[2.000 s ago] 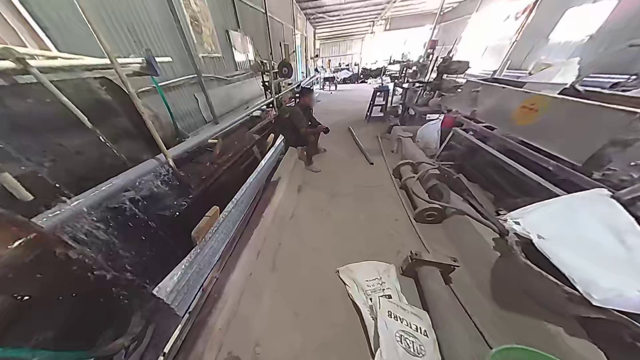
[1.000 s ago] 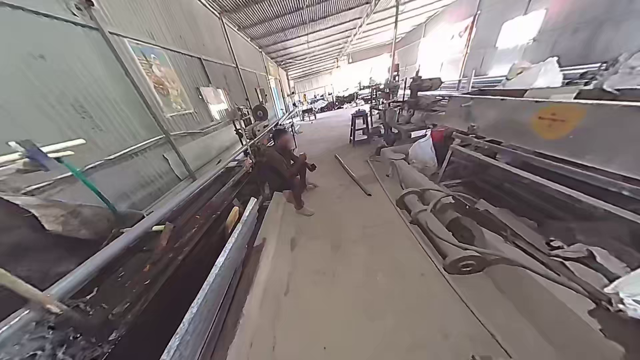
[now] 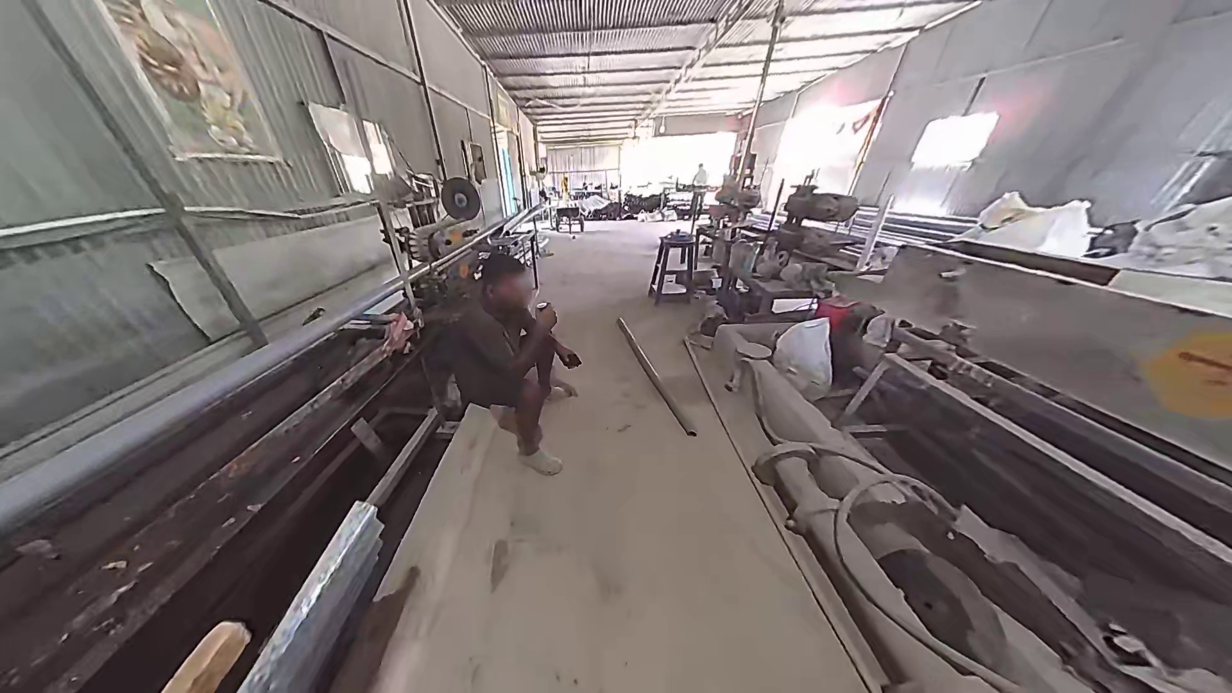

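Neither my left hand nor my right hand shows in the head view, so what they hold or touch cannot be told. Ahead, a metal pipe (image 3: 656, 377) lies on the dusty concrete floor (image 3: 616, 577). To its left a person (image 3: 510, 356) sits low at the walkway's edge, one hand raised near the head. At the lower left the end of a wooden piece (image 3: 208, 658) shows beside a long galvanized metal channel (image 3: 318, 587).
On the left a long pipe (image 3: 241, 375) runs above a dark pit. Along the right lie a large machine cylinder with hoses (image 3: 818, 520) and a white sack (image 3: 804, 356). A dark stool (image 3: 674, 268) stands farther ahead, near machinery (image 3: 760, 241).
The view has tilted up and moved forward. The printed sacks on the floor have left the view. The seated person now has a hand raised near the head.
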